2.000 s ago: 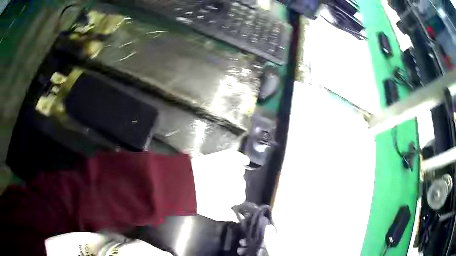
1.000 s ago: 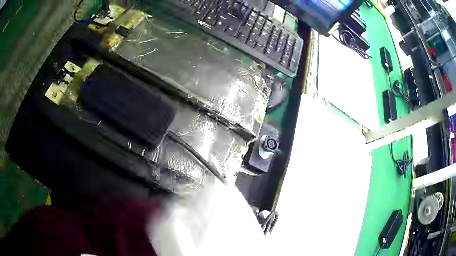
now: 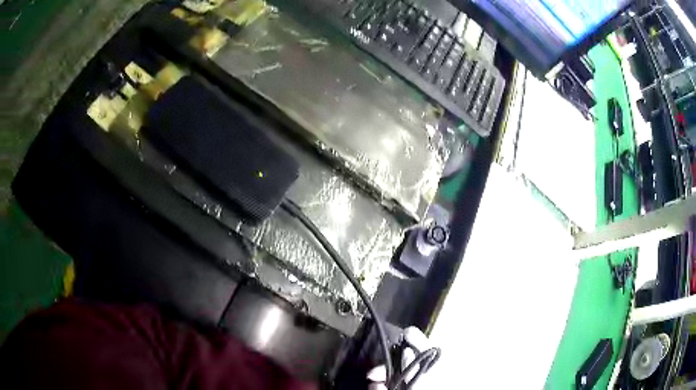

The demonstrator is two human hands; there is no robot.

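Observation:
A black power adapter (image 3: 221, 148) lies in the lower slot of the film-covered test fixture (image 3: 336, 99), its left end against the yellowish contact blocks (image 3: 114, 107). A small yellow light shows near its right end. Its output cable (image 3: 336, 255) runs down to the bottom edge, where it loops. White-gloved fingertips, apparently my right hand (image 3: 401, 356), hold the looped cable; the rest of that hand is cut off. My left hand is out of the picture; a dark red sleeve (image 3: 137, 350) shows at the bottom left. The test socket (image 3: 427, 244) has no plug in it.
A keyboard (image 3: 435, 57) and the monitor (image 3: 557, 27) are above the fixture. The mouse (image 3: 456, 156) is dim beside it. A white board (image 3: 504, 282) lies to the right. The green conveyor (image 3: 588, 297) beyond carries several adapters, with pale bars (image 3: 633, 227) crossing it.
The gloved left hand has moved from the test socket down out of view, uncovering the socket and cable. The view has shifted, so the fixture sits further right and more monitor shows.

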